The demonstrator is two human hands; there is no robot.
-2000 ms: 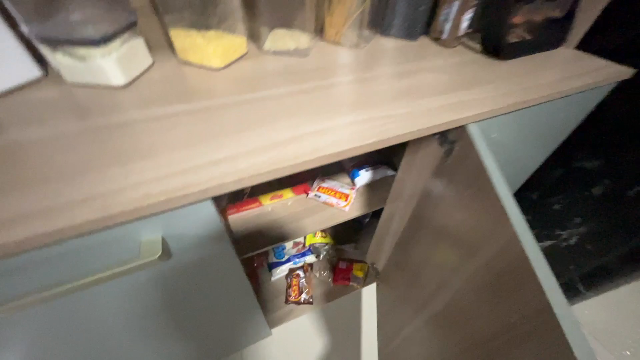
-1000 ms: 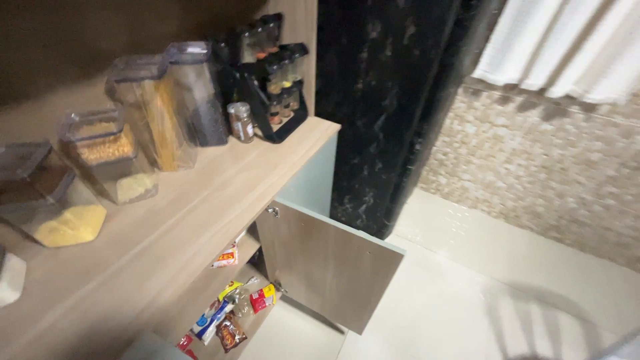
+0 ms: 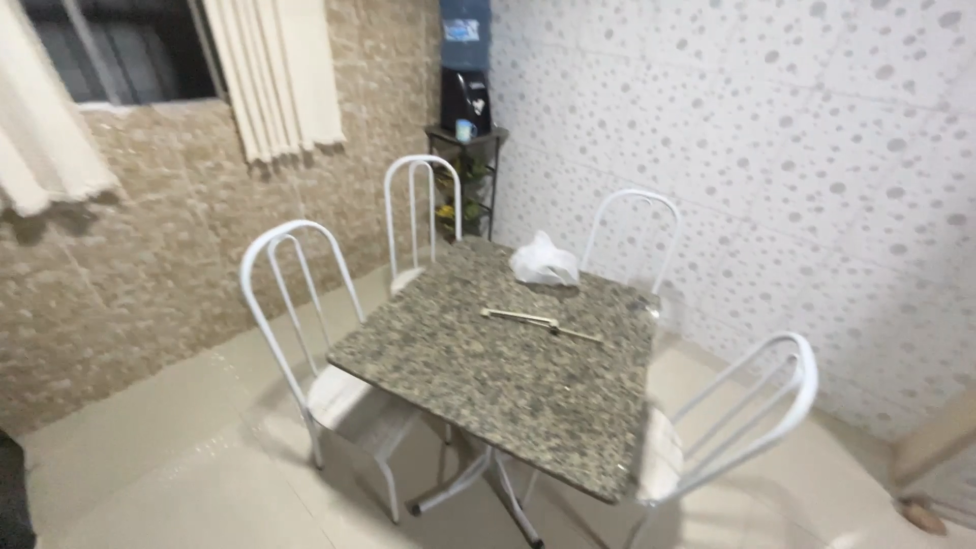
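Neither my left hand nor my right hand is in the head view. A granite-topped table point(image 3: 488, 374) stands at the centre. On its far part sits a white plastic bag point(image 3: 544, 261), crumpled into a mound. A thin, pale, jointed object point(image 3: 522, 316), perhaps a folding tripod or stand, lies across the middle of the tabletop; its exact kind cannot be told.
White metal chairs point(image 3: 296, 229) point(image 3: 422, 160) point(image 3: 633, 195) point(image 3: 801, 381) surround the table. In the far corner a water dispenser point(image 3: 465, 99) with a blue bottle and a cup point(image 3: 463, 130) stands on a dark metal stand point(image 3: 494, 175). Light curtains point(image 3: 278, 76) hang at the left window.
The view has swung from the counter with food containers and the open cabinet holding snack packets, both seen earlier, to the table and chairs.
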